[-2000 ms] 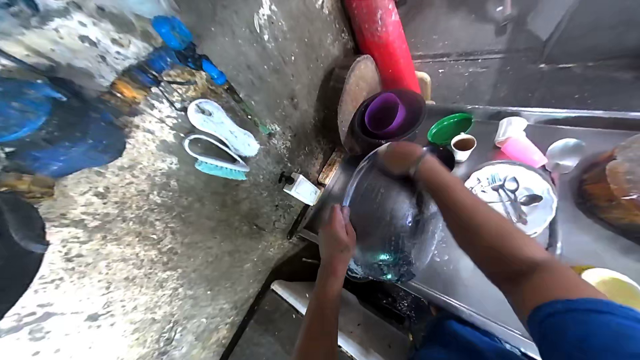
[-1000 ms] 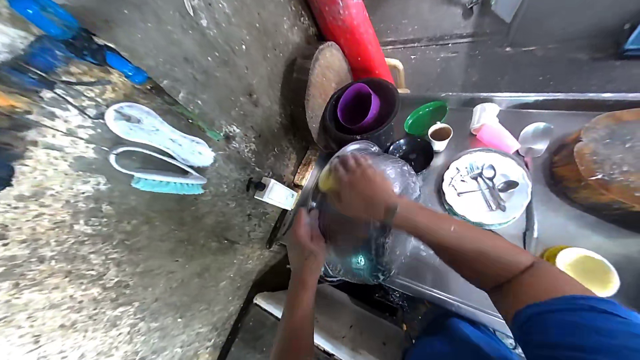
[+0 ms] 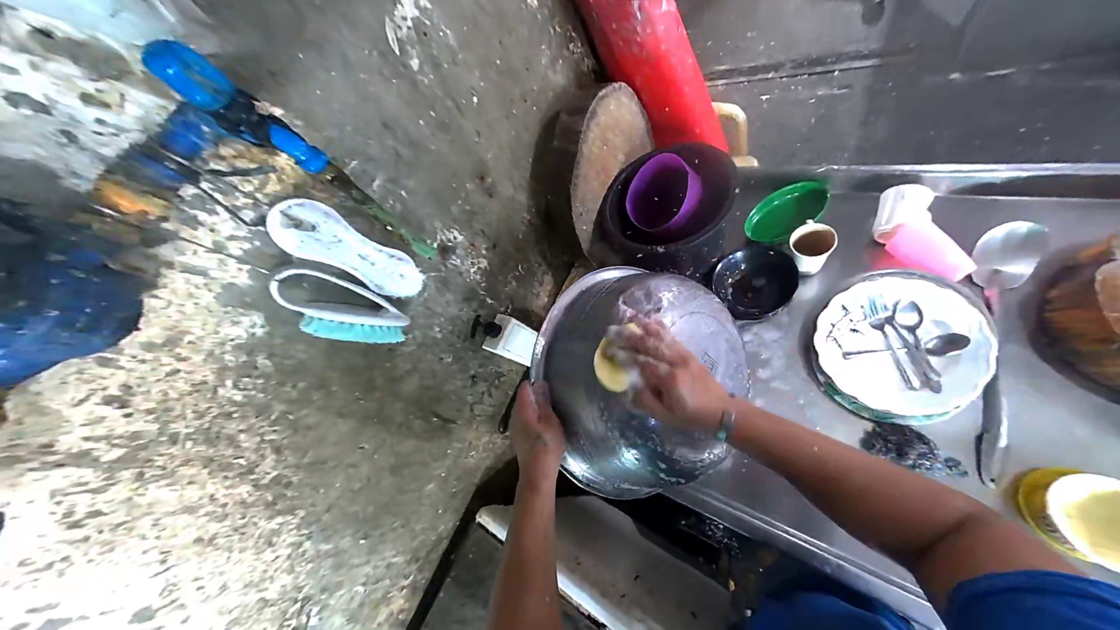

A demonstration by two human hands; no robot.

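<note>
My left hand (image 3: 536,430) grips the rim of a large round metal basin (image 3: 604,437), which is tilted with soapy streaks on its surface. Pressed under the fingers of my right hand (image 3: 669,372) is a yellow sponge (image 3: 615,360) with white suds, touching the basin. Just beyond the basin stand a dark pot (image 3: 717,179) with a purple bowl (image 3: 663,194) in it and a small black bowl (image 3: 754,282). A white plate (image 3: 954,385) carrying several forks and spoons (image 3: 910,337) lies to the right of my right hand.
The steel counter (image 3: 787,367) also holds a green lid (image 3: 787,212), a cup of brown liquid (image 3: 813,243), a pink cup (image 3: 929,249), a ladle (image 3: 1010,254), a dark scouring pad (image 3: 910,448) and a knife (image 3: 991,433). A teal-bristled brush (image 3: 350,327) is at the rough wall on the left.
My right hand has moved with the sponge over the basin, from its upper part toward the middle. My left hand stays at the rim. The view has shifted somewhat.
</note>
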